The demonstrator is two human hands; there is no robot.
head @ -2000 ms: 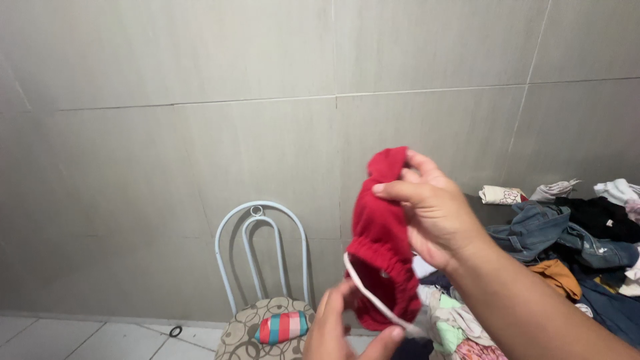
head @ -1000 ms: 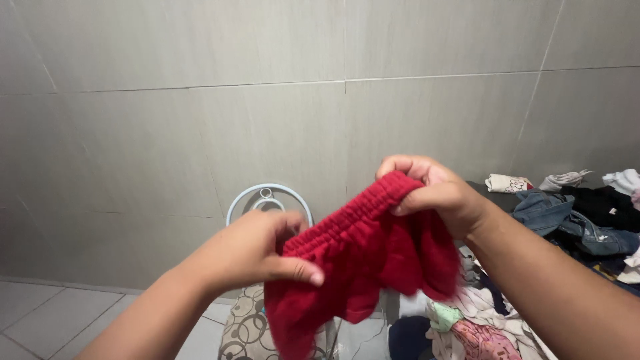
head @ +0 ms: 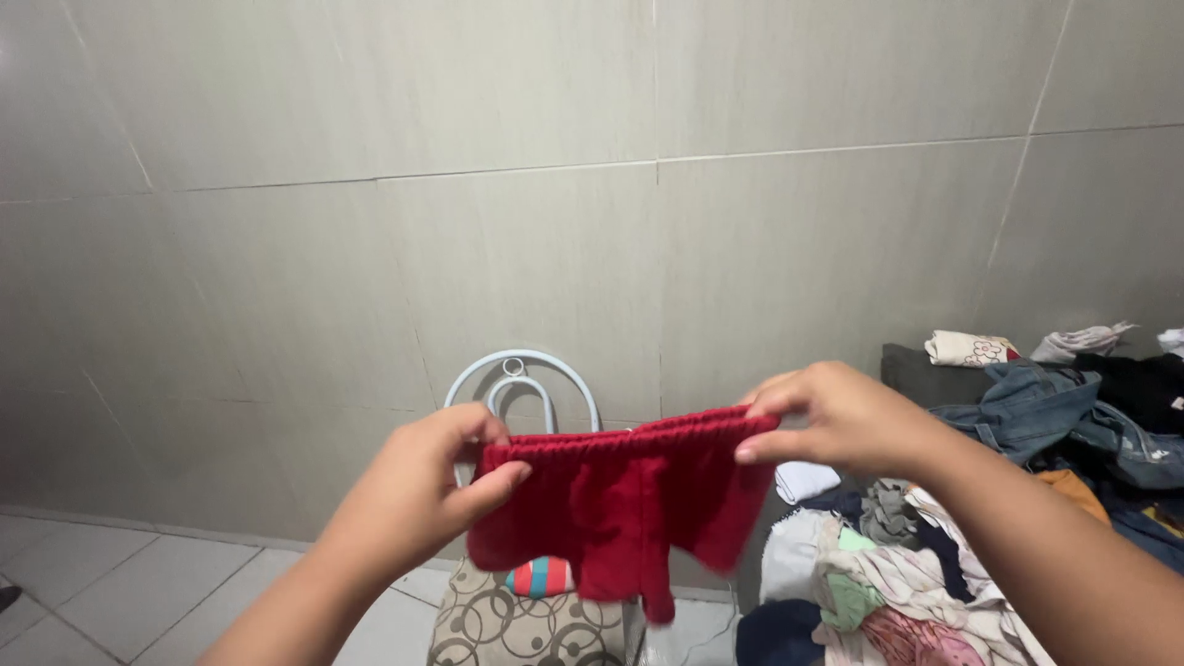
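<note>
A small pair of red shorts (head: 620, 509) with a gathered elastic waistband hangs stretched between my two hands. My left hand (head: 444, 472) pinches the left end of the waistband between thumb and fingers. At the right end, my right hand (head: 814, 416) grips the band in the same way. Behind and below the shorts stands a chair with a light blue metal back (head: 523, 356) and a circle-patterned seat (head: 527, 634). On that seat lies a rolled striped cloth (head: 539, 577), partly hidden by the shorts.
To the right is a large heap of mixed clothes (head: 888, 573), with blue denim (head: 1027, 407) among them. A rolled white cloth with a flower print (head: 971, 349) sits at the back. A grey tiled wall (head: 555, 250) rises behind, and pale floor tiles (head: 139, 583) show at lower left.
The red shorts, bunched two seconds ago and tilted one second ago, now hang with the waistband nearly level. My left hand now pinches one end; my right hand has moved lower.
</note>
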